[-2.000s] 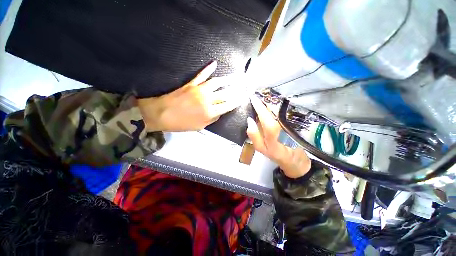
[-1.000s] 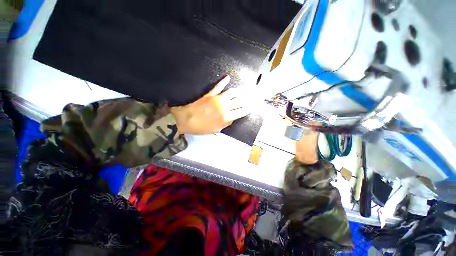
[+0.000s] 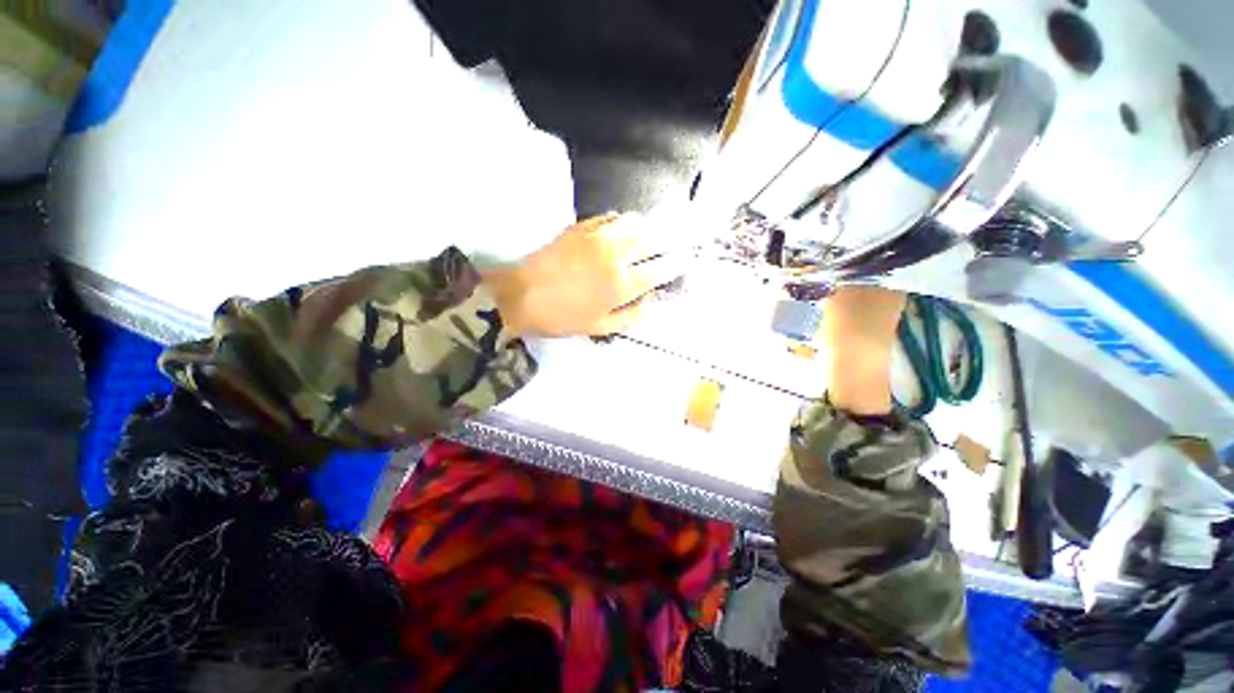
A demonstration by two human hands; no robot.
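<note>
The black garment panel [image 3: 596, 81] lies behind the needle area, at the top middle, reaching down to the lamp glare. My left hand [image 3: 585, 278] lies flat at the glare left of the needle, with its fingertips washed out; whether it grips cloth cannot be told. My right hand [image 3: 862, 345] reaches under the white machine head [image 3: 893, 81]; only its wrist and back show, and its fingers are hidden. The presser foot area [image 3: 758, 244] is small and blurred in the glare.
Green scissors handles [image 3: 958, 355] lie right of my right wrist. A black rod [image 3: 1031, 501] and a slim cream tool [image 3: 1004, 494] lie near the table edge. Tan patches [image 3: 704, 404] and a small grey block [image 3: 797, 318] are on the white bed. Dark cloth [image 3: 34, 406] hangs at far left.
The black panel has moved away towards the top, baring white table at left. The dark piece below my left hand no longer shows. My right hand has moved from the needle to under the head.
</note>
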